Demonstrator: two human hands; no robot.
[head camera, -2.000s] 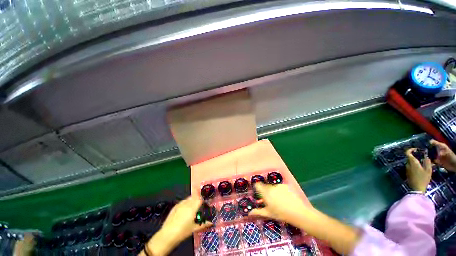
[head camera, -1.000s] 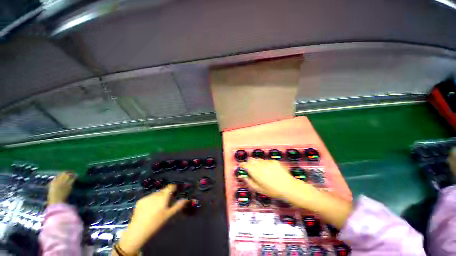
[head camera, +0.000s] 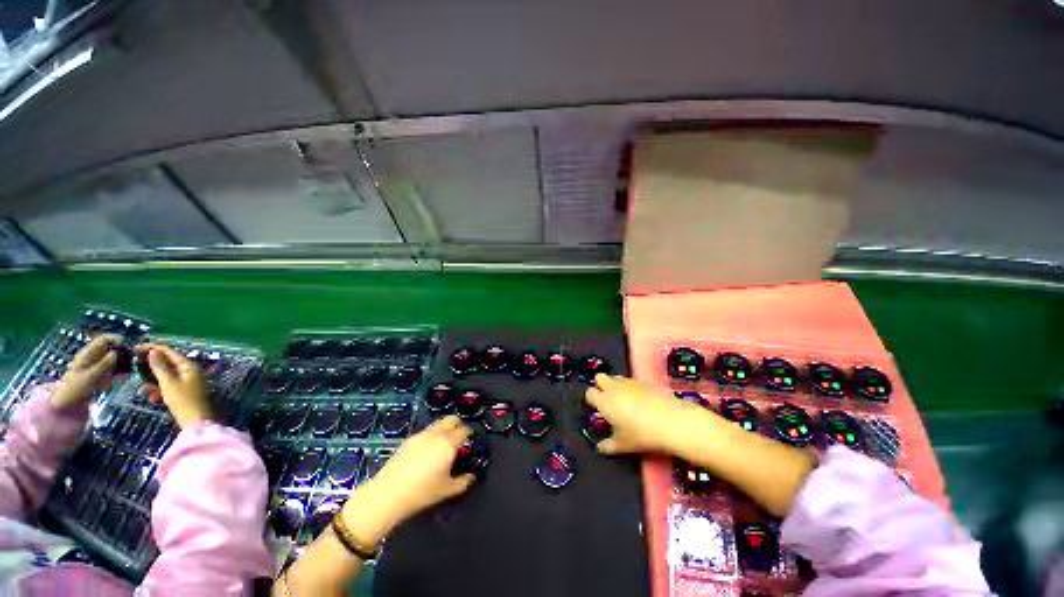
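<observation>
Several round black smartwatch units with small red marks lie in rows on the black mat (head camera: 513, 536). My left hand (head camera: 426, 472) has its fingers on a watch unit (head camera: 471, 456) at the mat's left side. My right hand (head camera: 636, 418) has its fingers on another watch unit (head camera: 596, 426) at the mat's right edge. One watch unit (head camera: 554, 466) lies alone between my hands. The clear blister tray (head camera: 704, 539) on the pink-red sheet (head camera: 747, 313) holds watch units with green and red marks. My right forearm covers part of that tray.
A neighbouring tray of dark watch units (head camera: 344, 418) lies left of the mat. Further left, another person's hands (head camera: 177, 385) hold a dark unit over a clear tray (head camera: 111, 449). A cardboard sheet (head camera: 735, 210) leans on the back wall behind the pink-red sheet.
The view has swung left. My right hand has moved from the blister tray to the mat. My left hand stays over the mat, where the watch units now lie in a different arrangement.
</observation>
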